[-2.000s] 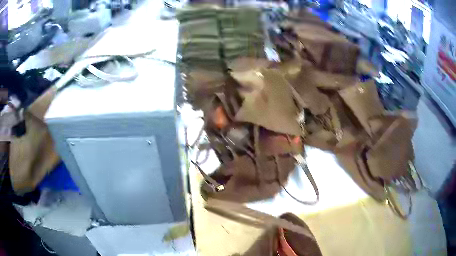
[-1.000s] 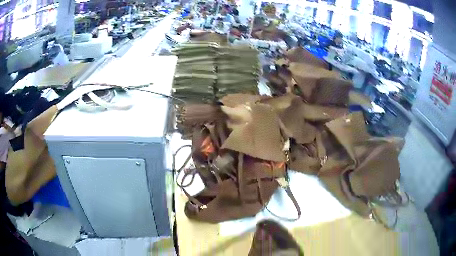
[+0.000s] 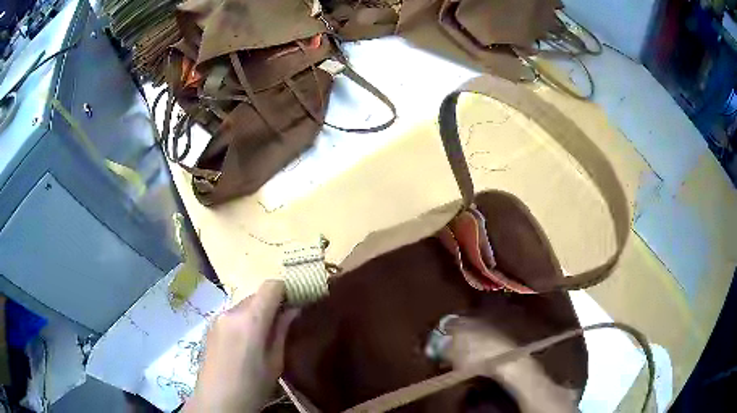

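Note:
A brown tote bag point(image 3: 372, 323) lies in front of me, its dark side up. A tan-brown handle strap point(image 3: 602, 181) loops out over the table, and an orange-red edge point(image 3: 475, 254) shows at the mouth. My left hand point(image 3: 246, 347) grips the bag's left edge beside a ribbed cream webbing tab point(image 3: 305, 278). My right hand point(image 3: 493, 355) is over the dark side, blurred, with a small pale, shiny object point(image 3: 440, 337) at its fingertips; I cannot tell what it is. A second strap point(image 3: 485, 359) crosses in front of the right hand.
More brown bags point(image 3: 267, 121) with straps are piled at the back on a white sheet point(image 3: 388, 81). A grey cabinet point(image 3: 73, 242) stands at left. Thin thread ends point(image 3: 489, 145) lie on the yellow-tan table point(image 3: 388, 193). Paper with threads point(image 3: 174, 355) is at lower left.
The view has tilted down to the near table. The bag now shows much more fully, and both hands have come into view on or over it.

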